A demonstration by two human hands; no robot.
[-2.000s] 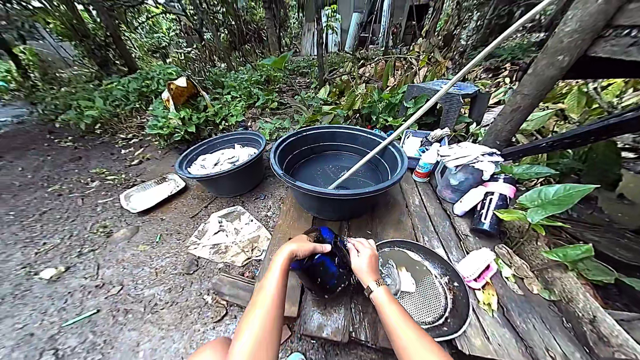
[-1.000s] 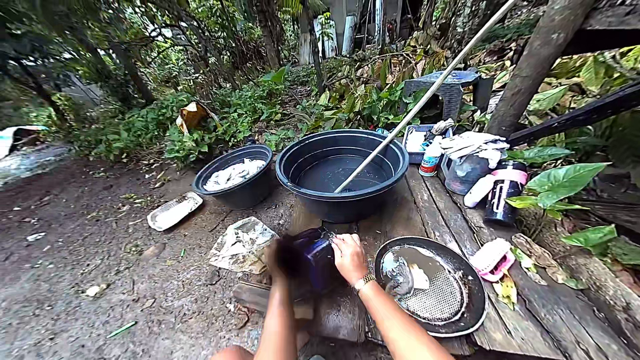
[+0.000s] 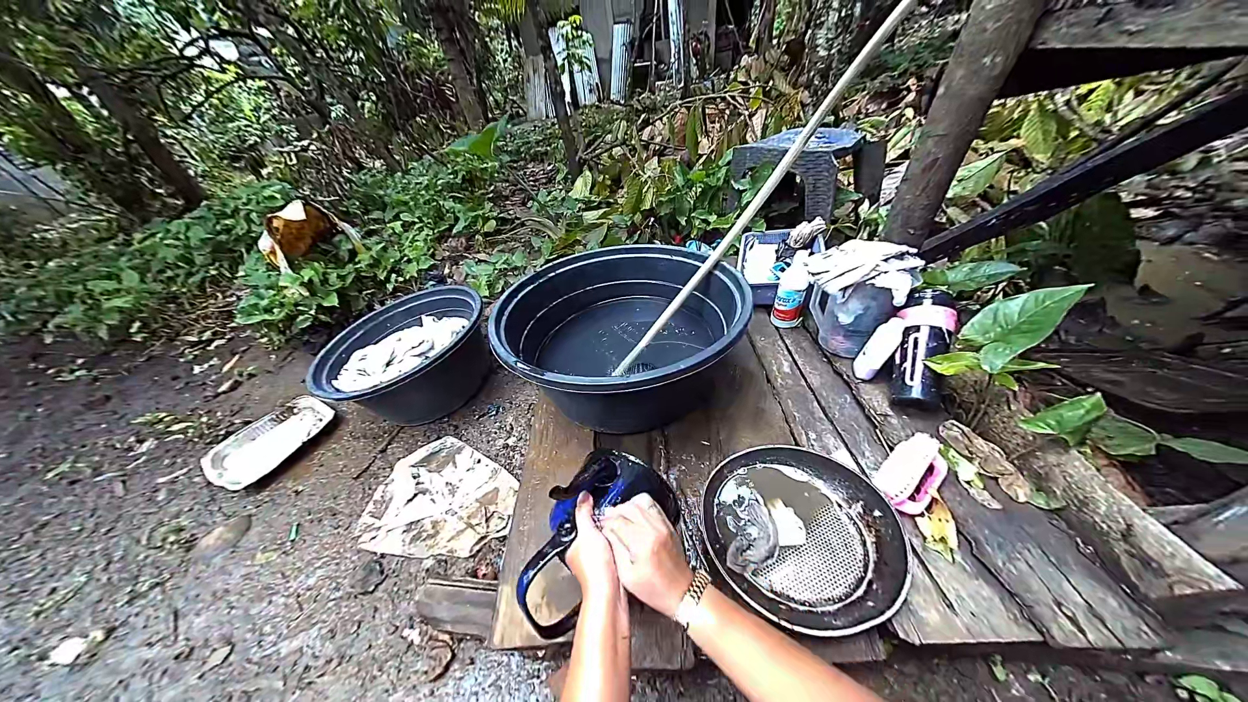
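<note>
A dark blue kettle or pitcher (image 3: pixel 639 478) with a black loop handle lies tilted on the wooden planks, its handle pointing toward the lower left. My left hand (image 3: pixel 590 551) is against its near side, beside the handle; whether the fingers grip it is hidden. Pressed close to it, my right hand (image 3: pixel 648 551), with a watch or bracelet at the wrist, has curled fingers at the vessel; what they hold cannot be seen. Just right lies a round black pan (image 3: pixel 887 585) holding murky water, a grey scrubbing mesh and a pale lump. Behind stands a large black basin (image 3: pixel 624 405) with water.
A pole (image 3: pixel 770 185) leans in the basin. To the left are a smaller tub (image 3: pixel 429 395) of pale cloths, a foam tray (image 3: pixel 263 444) and a dirty plastic sheet (image 3: pixel 439 497). Bottles, a pink-backed brush or sponge (image 3: pixel 912 473) and a wooden post (image 3: pixel 965 117) stand or lie at right.
The dark blue vessel has been turned, so its loop handle now shows at the lower left. My hands have come together at its near side.
</note>
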